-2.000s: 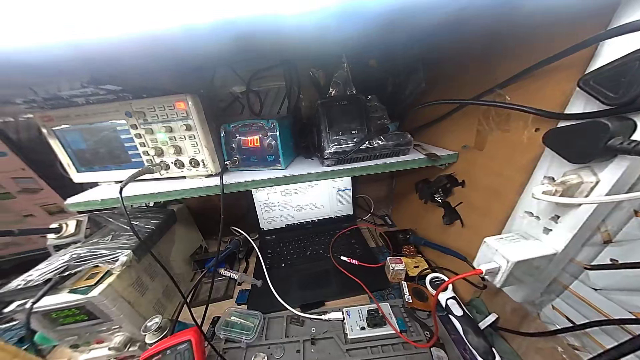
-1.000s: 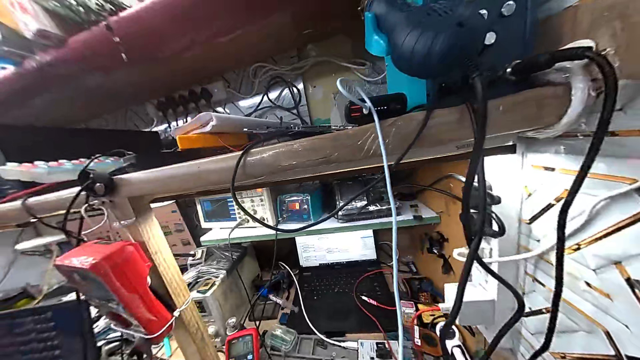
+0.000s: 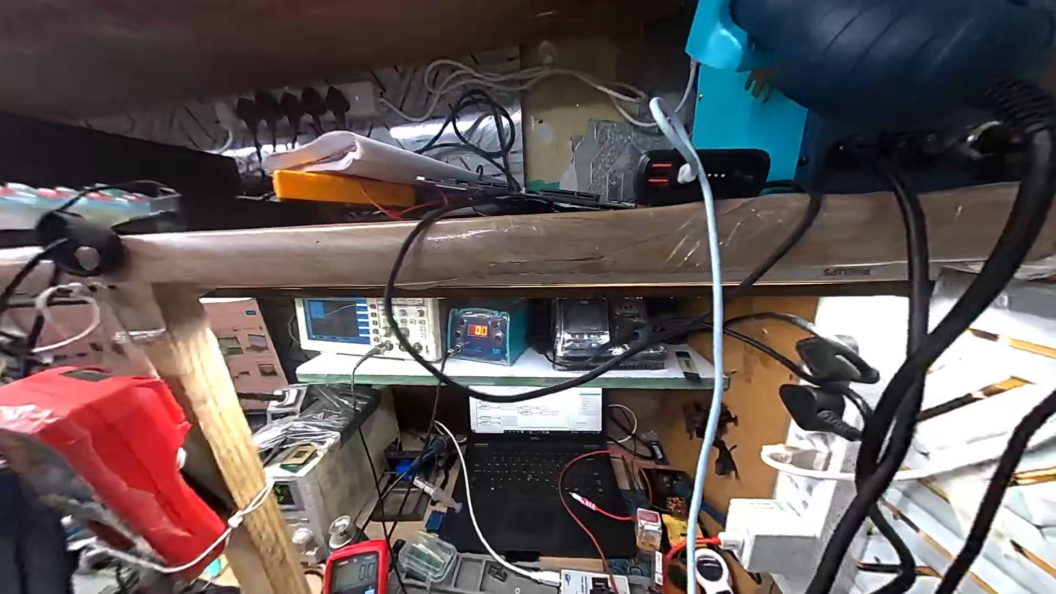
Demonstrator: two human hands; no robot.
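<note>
Neither my left hand nor my right hand shows in the head view. A black laptop [image 3: 536, 495] lies open low in the middle, its screen lit with a diagram. On the green-edged shelf [image 3: 511, 375] above it stand an oscilloscope [image 3: 369, 326], a small teal unit [image 3: 487, 334] with a red lit display, and a black device [image 3: 582, 330] in clear plastic. A red digital multimeter [image 3: 356, 569] is at the bottom edge, left of a clear plastic box [image 3: 427, 558]. A syringe [image 3: 437, 492] lies left of the laptop.
A wrapped upper shelf edge [image 3: 528, 247] crosses the view, with black cables [image 3: 916, 363] and a pale blue cable [image 3: 714, 355] hanging before it. A wooden post [image 3: 227, 429] and red case [image 3: 107, 454] stand left. White sockets [image 3: 767, 528] and a black power strip [image 3: 701, 175] are at right.
The view has tilted up and drawn back from the bench, bringing the upper shelf, the hanging cables and the red case into sight. Nothing on the bench has plainly moved.
</note>
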